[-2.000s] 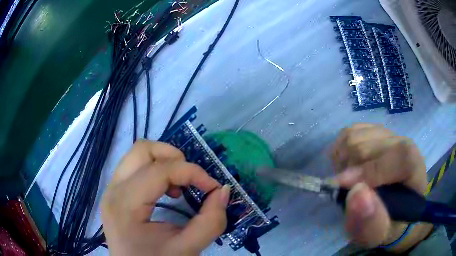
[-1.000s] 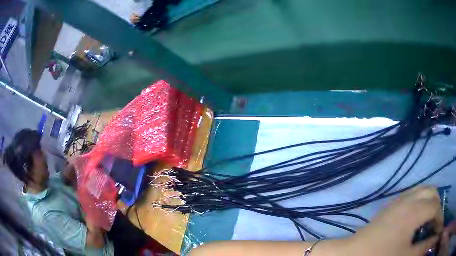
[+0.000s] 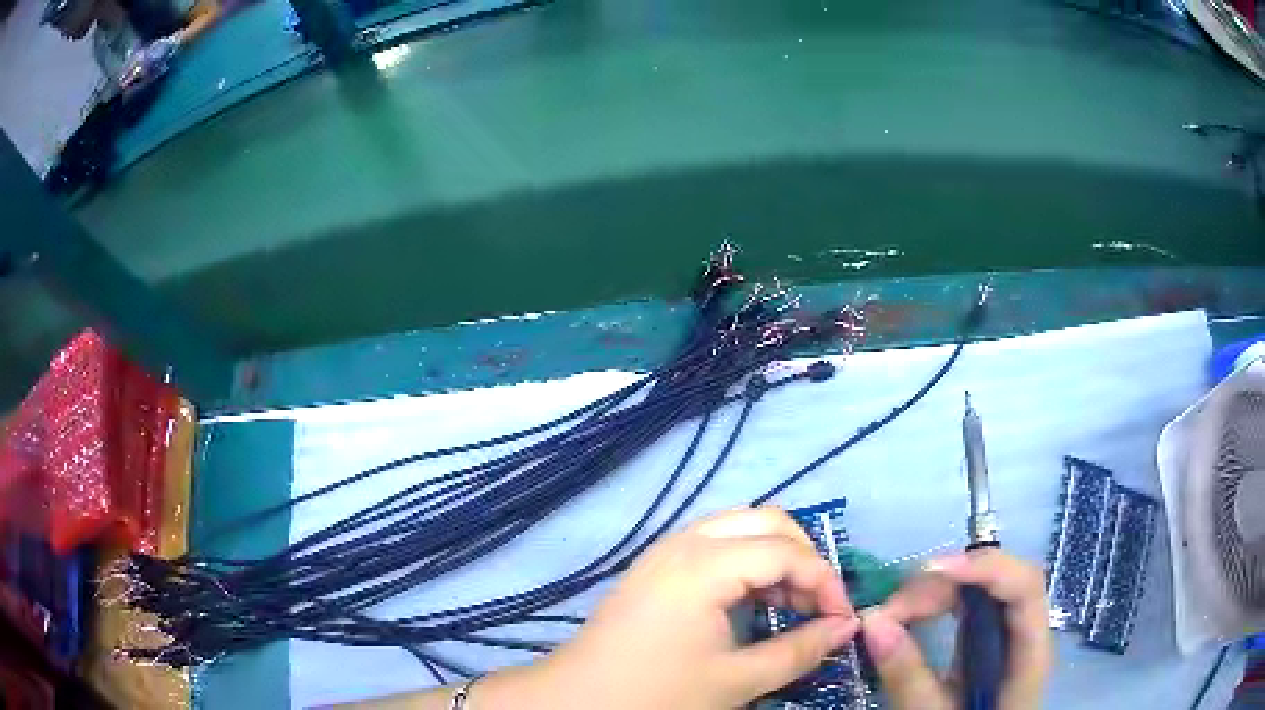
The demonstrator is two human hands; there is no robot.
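Note:
My left hand (image 3: 742,603) is over the blue PCB panel (image 3: 830,534), with thumb and index fingertips pinched at the panel; what is between them is too small to tell. My right hand (image 3: 957,624) holds the soldering iron (image 3: 979,486) with its tip pointing up and away from the panel. My right fingertips meet the left ones over the panel. The green round pad (image 3: 874,576) shows partly beside the panel. The lower part of the panel is cut off by the frame's edge.
A bundle of black cables (image 3: 513,486) lies at left, frayed ends at both ends. One black cable (image 3: 888,418) runs up from the panel. Two spare PCB panels (image 3: 1100,555) and a white fan (image 3: 1221,506) stand at right. Red bubble wrap (image 3: 90,444) is far left. A green trough (image 3: 694,139) lies behind.
The view swung left to a seated person and the red wrap, then came back towards the panel. The iron, earlier pointing at the panel, now points up. Both hands' fingertips now meet.

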